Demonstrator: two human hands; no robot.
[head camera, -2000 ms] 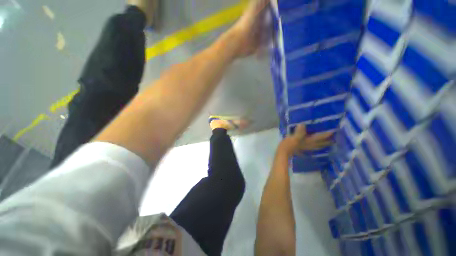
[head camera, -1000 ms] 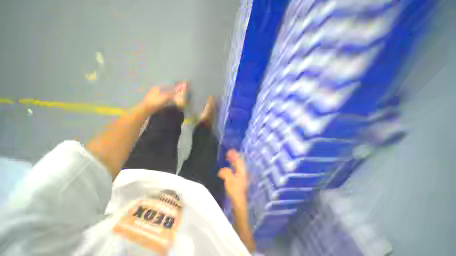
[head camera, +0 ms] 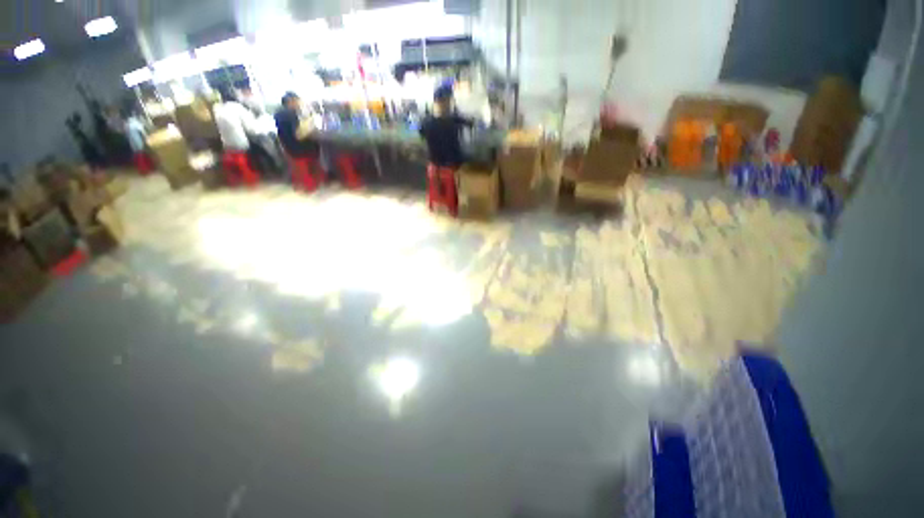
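Observation:
A stack of boxes (head camera: 738, 445) with blue and whitish bands stands at the lower right of the head view, cut off by the bottom edge. It is close to the pale wall on the right. Single boxes in it are too blurred to tell apart. Neither my left hand nor my right hand is in the picture.
Several people (head camera: 443, 137) are at a long lit workbench at the back, with red stools (head camera: 443, 189). Brown cartons (head camera: 606, 162) stand by the bench and others (head camera: 46, 238) lie piled at far left. Orange items (head camera: 687, 144) and blue-and-white items (head camera: 780, 182) lie at back right.
The view has swung up from my body and the close stack to the wide hall. Both hands have left the picture, and the stack now shows only at the lower right.

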